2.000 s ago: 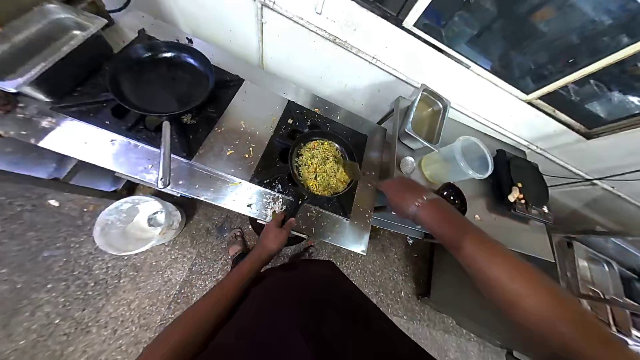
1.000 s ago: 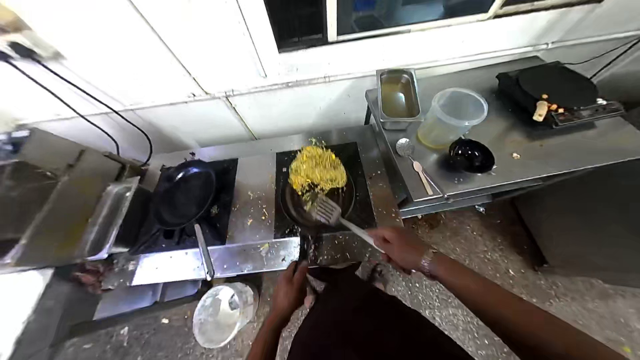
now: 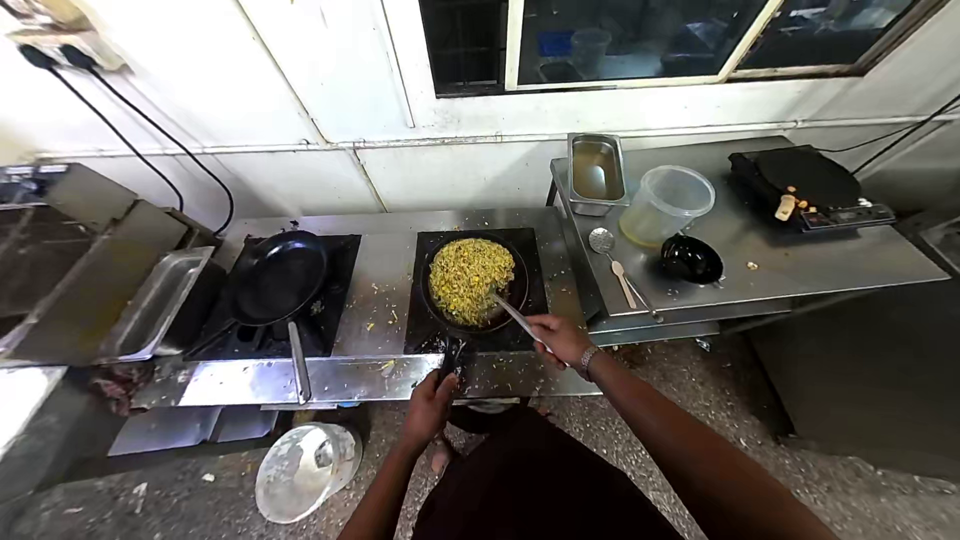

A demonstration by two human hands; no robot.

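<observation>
A black frying pan holding yellow-green chopped food sits on the right-hand burner of the steel stove. My left hand is closed round the pan's black handle, below the pan. To its right, my right hand grips the metal handle of a spatula; the spatula's blade is sunk in the food at the pan's right side and mostly hidden. A second black frying pan, with no food in it, rests on the left burner, its metal handle pointing towards me.
On the right-hand steel table stand a metal container of liquid, a clear plastic tub, a black bowl, a perforated ladle, a wooden spoon and a black electric appliance. A whitish bucket stands on the floor, lower left.
The food, bunched towards the pan's far side one second ago, now spreads over most of the pan. The spatula's blade, visible then, is now largely buried in it. The view has shifted.
</observation>
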